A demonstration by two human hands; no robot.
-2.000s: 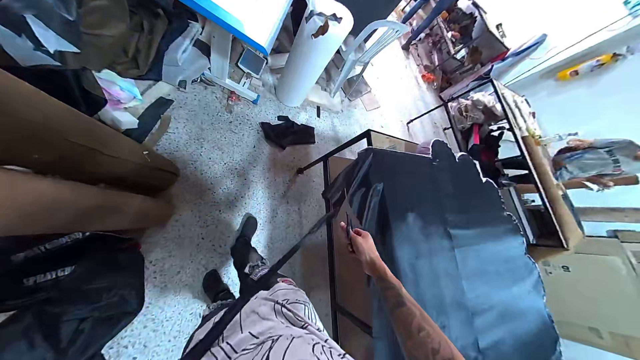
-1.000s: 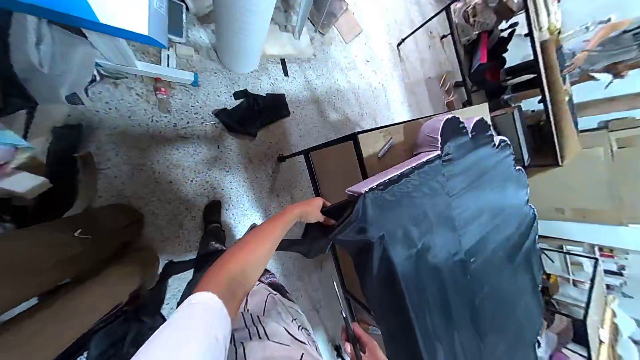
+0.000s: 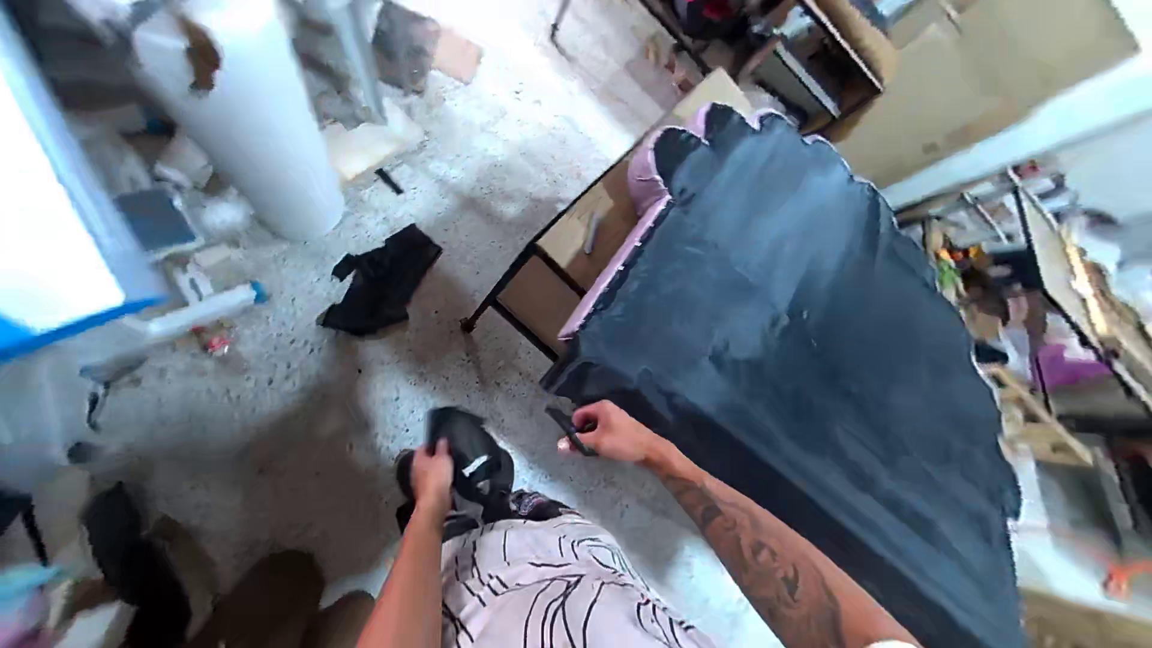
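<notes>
A scallop-edged headboard-like panel, covered in black fabric with pink upholstery along its side, lies on a metal-framed table. My left hand grips a piece of black fabric above the floor, in front of my body. Close to the panel's near corner, my right hand holds a dark-handled tool, apparently scissors; its blades cannot be made out. The loose black edge of the cover lies just beyond my right hand.
A black cloth scrap lies on the speckled floor. A large white roll stands at the upper left beside a blue-edged white table. The work table's frame juts toward the floor. Cluttered shelving is at the right.
My left hand has moved away from the panel's corner, and black fabric is now in it over the floor. My right hand, with the tool, is now beside that corner. The view has shifted.
</notes>
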